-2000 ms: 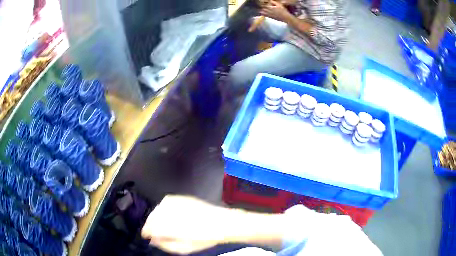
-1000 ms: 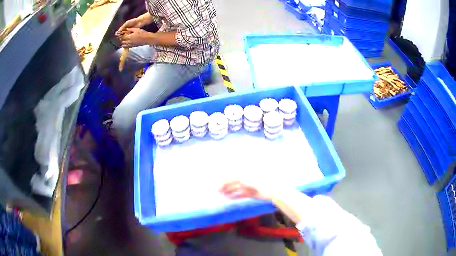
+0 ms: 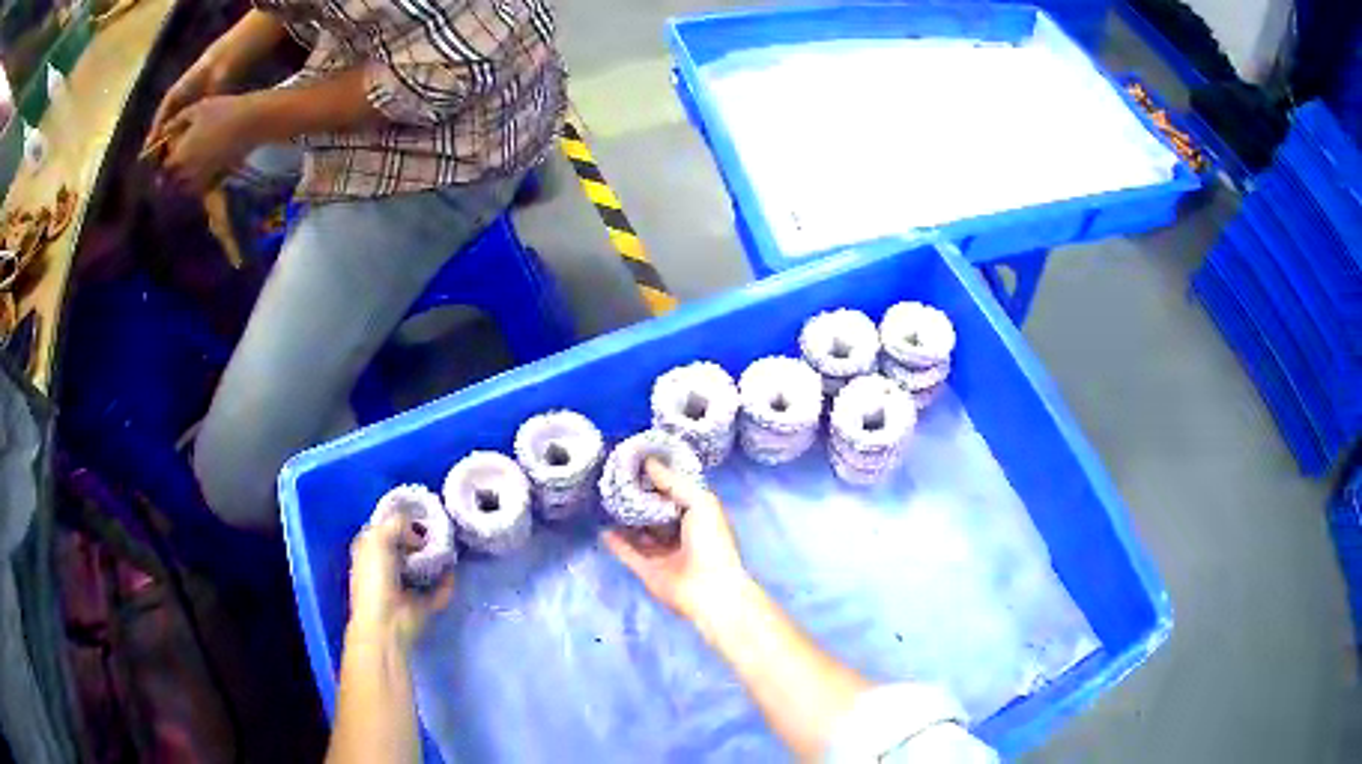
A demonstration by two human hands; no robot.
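Note:
Pale ruffled trim rings stand in short stacks along the far side of a blue plastic tray [image 3: 1046, 448]. My left hand [image 3: 392, 579] grips the leftmost ring stack [image 3: 427, 523], with fingers at its centre hole and side. My right hand [image 3: 681, 540] grips another ring stack [image 3: 633, 481] near the middle, a finger in its hole; this stack is tilted. Several more stacks, such as the ring stack in the row [image 3: 778, 400], stand untouched beside them. A wrinkled whitish liner [image 3: 598, 672] covers the tray bottom.
A seated person [image 3: 403, 135] in a checked shirt is at the upper left, by the bench [image 3: 112, 112]. Another blue tray [image 3: 926, 120] with a white liner is beyond mine. Blue trays [image 3: 1300, 284] are stacked at the right. Yellow-black tape [image 3: 613, 217] marks the floor.
My view has moved closer over the tray. My right hand has moved from the bare liner to a middle stack and taken hold of it. My left hand has come into view on the leftmost stack.

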